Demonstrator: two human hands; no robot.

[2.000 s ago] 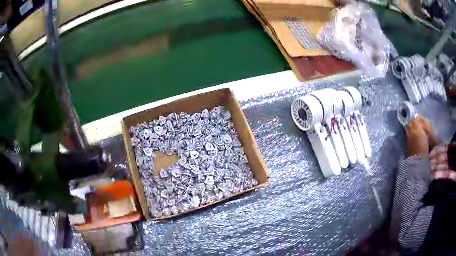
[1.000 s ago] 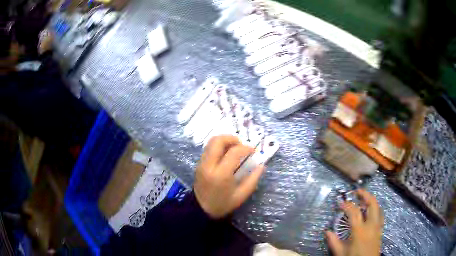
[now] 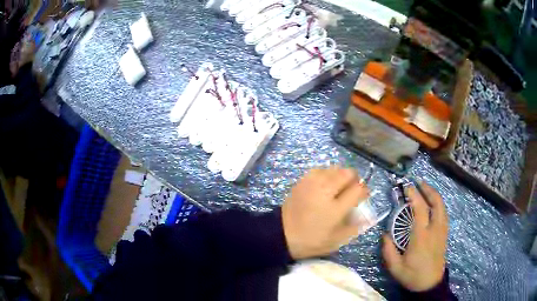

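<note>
My left hand (image 3: 321, 213) is closed around a white handle shell (image 3: 366, 213), most of it hidden by the fingers. My right hand (image 3: 419, 238) holds a round fan head (image 3: 403, 227) with its spoked face showing, just right of the left hand. A small neck piece sticks up from the head's top. The two parts are close together; whether they touch is unclear. Both hands are low over the silvery bench sheet (image 3: 312, 144), in front of the press fixture.
Handle shells (image 3: 235, 160) with red and black wires lie left of centre, another row (image 3: 294, 79) behind. The orange press fixture (image 3: 406, 111) stands right of centre, the parts carton (image 3: 491, 138) beyond it. Two white blocks (image 3: 133, 63) lie upper left; a blue crate (image 3: 88, 200) is lower left.
My left hand has moved right from the near handle row, with a handle shell in it, to beside the fan head. The view has swung; my right hand still holds the head.
</note>
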